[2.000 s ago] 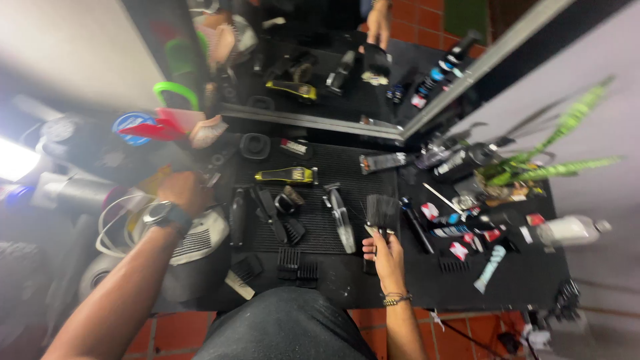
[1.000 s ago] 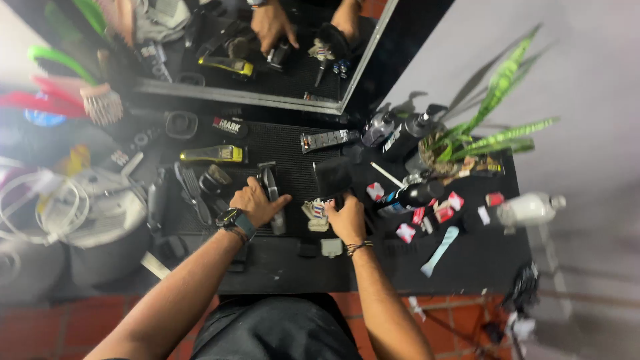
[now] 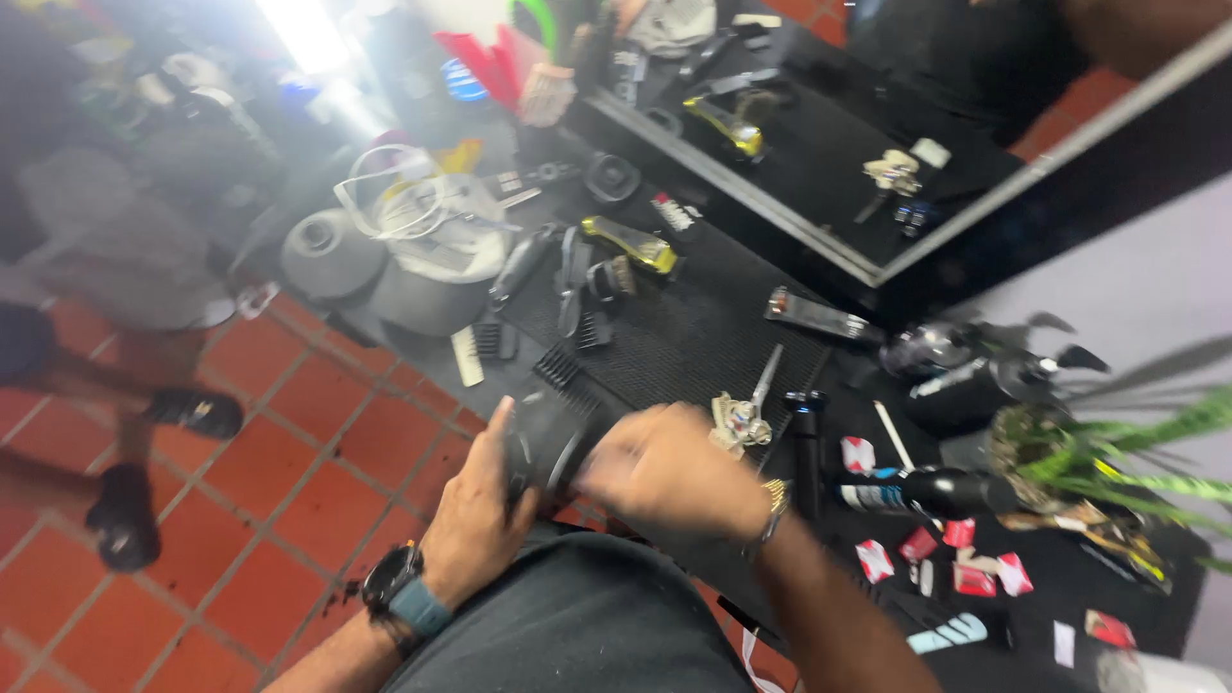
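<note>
In the head view my left hand (image 3: 472, 520), with a watch on its wrist, grips a dark glossy object (image 3: 539, 443) at the table's front edge. My right hand (image 3: 674, 472) is blurred against its right side, fingers curled; its grip is unclear. Clipper guards (image 3: 568, 375) lie just beyond. Right of them, a slim metal tool (image 3: 767, 377) lies by a cream-coloured item (image 3: 739, 423) on the ribbed black mat (image 3: 664, 337). A yellow hair clipper (image 3: 630, 245), a round brush (image 3: 611, 279) and a pale comb (image 3: 468, 356) lie farther back and left.
A grey cap (image 3: 433, 250) rests at the left. A framed mirror (image 3: 876, 274) stands behind. Bottles (image 3: 924, 491), a potted plant (image 3: 1039, 452) and red-and-white packets (image 3: 972, 577) crowd the right. Another person's feet (image 3: 125, 515) are on the tiled floor at left.
My hands have come together around the dark object at the front edge. A second ago my left hand was at a tool on the mat, my right by the cream-coloured item. The view has turned.
</note>
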